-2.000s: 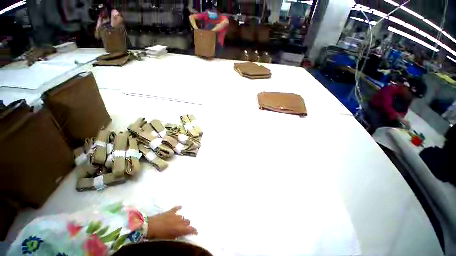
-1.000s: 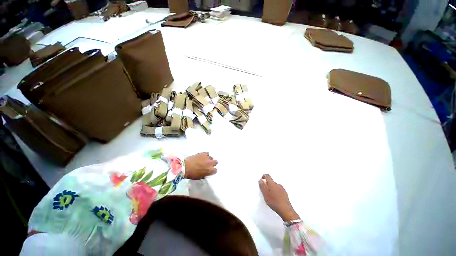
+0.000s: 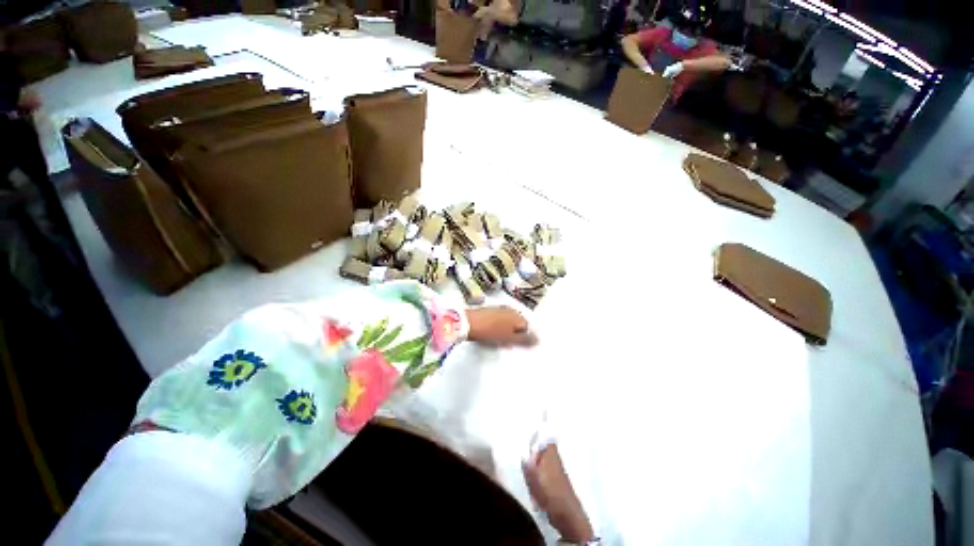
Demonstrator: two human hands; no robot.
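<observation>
A brown bag [image 3: 427, 499] stands open at the bottom edge, close to me, its dark inside showing and its lower part cut off. A thin white stuffing sheet [image 3: 470, 389], partly see-through, lies beyond its rim, hard to tell from the white table. My left hand [image 3: 500, 325] reaches over the bag with fingers closed on the sheet's far part. My right hand [image 3: 555, 493] is blurred at the bag's right side, with fingers closed on a crumpled white edge of the sheet.
Wrapped strap bundles [image 3: 459, 254] lie heaped beyond my left hand. Several stuffed bags [image 3: 267, 181] stand at left. Two flat bags [image 3: 774, 288] lie on the right of the white table [image 3: 662, 405]. A person in red [image 3: 684, 59] handles a bag across the table.
My view has turned and the table's things have shifted in the picture. My left hand now sits close by the strap heap; my right hand has drawn down towards the bag.
</observation>
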